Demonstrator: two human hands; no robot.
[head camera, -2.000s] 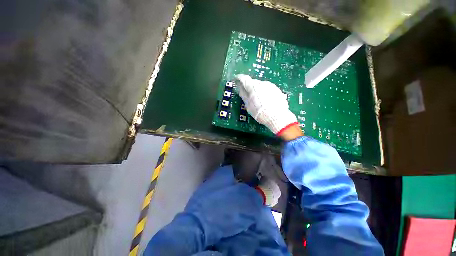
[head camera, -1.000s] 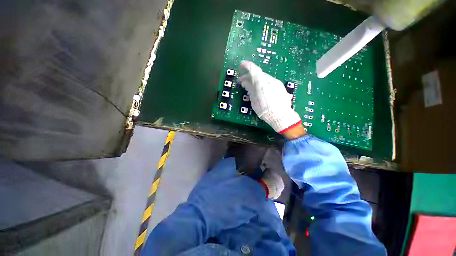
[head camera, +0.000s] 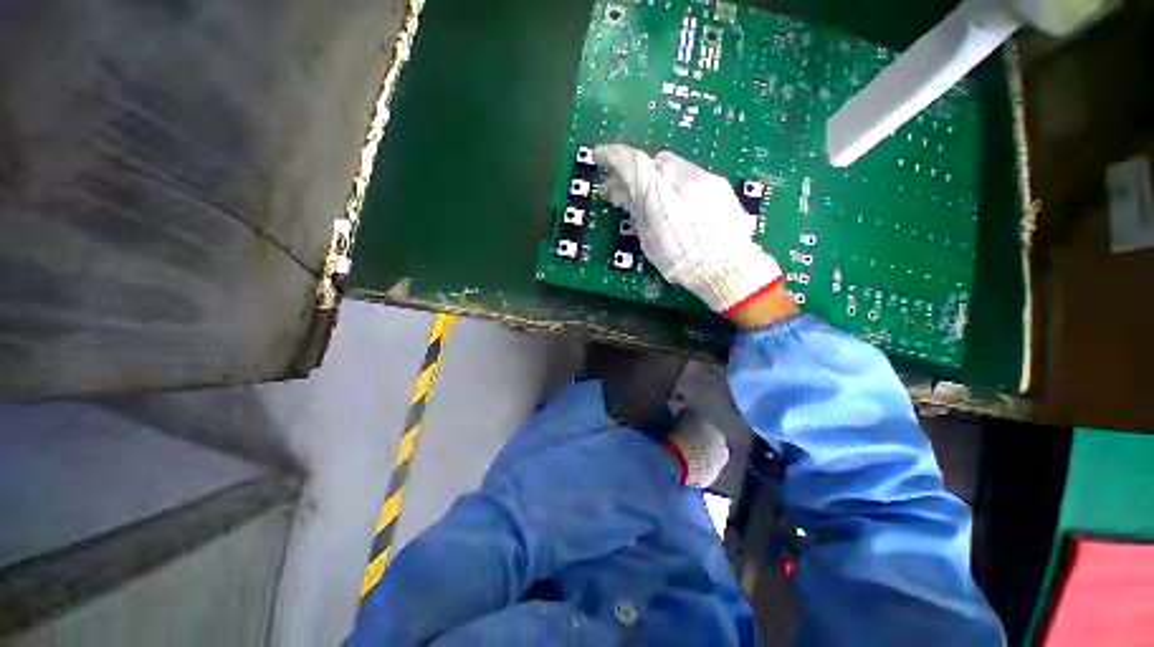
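Observation:
A large green circuit board (head camera: 873, 228) lies flat on the dark-green booth floor. Small black blocks with silvery tabs (head camera: 573, 217) stand near its left edge. My right hand (head camera: 696, 228), in a white knit glove with a red cuff, rests over these blocks with its fingers bent close together; the fingertips' underside is hidden. My left hand (head camera: 702, 453), also gloved, is low below the booth edge, partly behind my sleeve; its fingers are unclear. A white nozzle (head camera: 918, 82) slants from the upper right over the board, with no hand on it.
Grey booth wall (head camera: 190, 177) at left, with a crusty cream edge (head camera: 375, 152). Brown box (head camera: 1088, 291) with a white label at right. Red pad (head camera: 1107, 600) on a green mat (head camera: 1114, 487) at lower right. Yellow-black tape (head camera: 408, 442) marks the grey floor.
The board and booth have shifted up and slightly right in view. My right hand stays over the same part of the board, its fingers slightly more bent. The nozzle appears farther right.

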